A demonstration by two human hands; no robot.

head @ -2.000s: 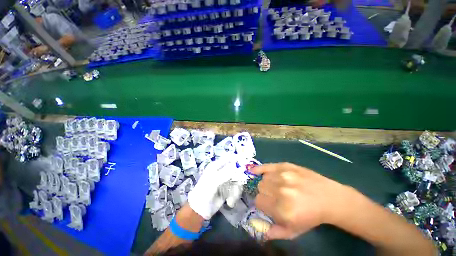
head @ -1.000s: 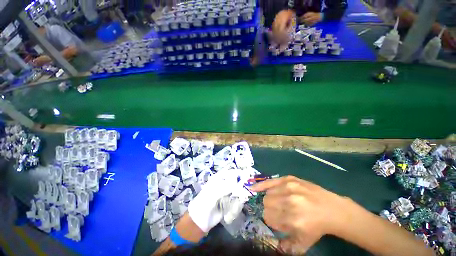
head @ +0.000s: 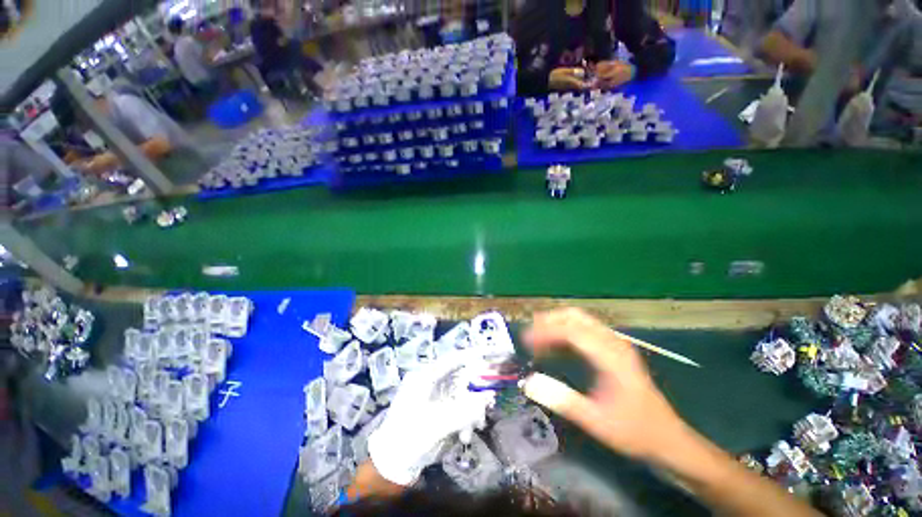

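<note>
My gloved left hand (head: 420,419) is shut on a small unit with red and dark lead wires (head: 497,380), in front of me. The glove and blur hide most of the unit. My bare right hand (head: 596,379) is just right of it, thumb and fingers apart, thumb tip close by the wires; I see nothing held in it. A heap of white plastic housings (head: 382,370) lies behind and left of the gloved hand. More housings (head: 465,459) lie below the hands.
A blue sheet (head: 263,404) with rows of housings is at left. Tangled circuit-board assemblies (head: 859,369) lie at right. A pale stick (head: 657,348) lies near the tan edge strip (head: 728,313). Beyond are the green belt (head: 384,242) with spaced units, stacked blue trays (head: 420,172) and another worker's hands (head: 596,77).
My right hand has opened and its fingers have lifted away from the wires. My left hand stays on the unit. The view has tilted up, and units on the belt have moved left.
</note>
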